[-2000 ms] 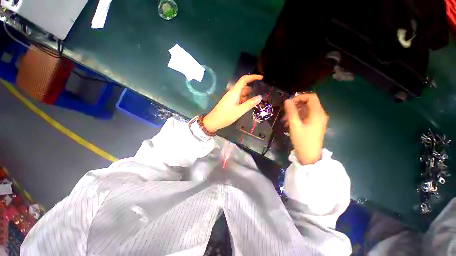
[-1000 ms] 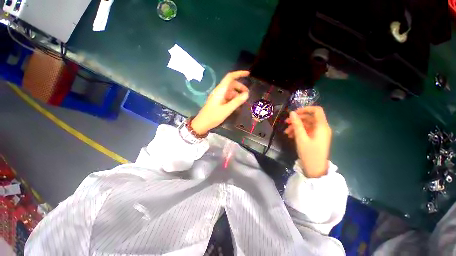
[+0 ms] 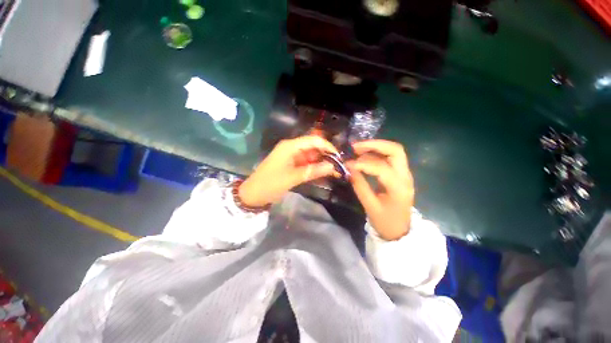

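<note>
A small round unit with a dark face and silver edge (image 3: 337, 163) is held tilted between my two hands, above the near part of the dark fixture plate (image 3: 320, 191). My left hand (image 3: 288, 169) grips its left side with thumb and fingers. My right hand (image 3: 385, 184) has its fingertips at its right side. The fingers hide part of the unit and much of the plate. Reddish light shows on the plate just beyond my hands.
A black stand (image 3: 368, 40) is beyond my hands. Clear crinkled film (image 3: 367, 124) lies right of the plate. Silver-dark pieces (image 3: 568, 174) are heaped at right. White paper (image 3: 209, 99) and a pale green ring (image 3: 234, 120) lie left. Another person's sleeve (image 3: 593, 295) shows lower right.
The round unit was lying on the plate and is now lifted in my hands. Both hands have come together. The view has shifted, and the stand appears further left.
</note>
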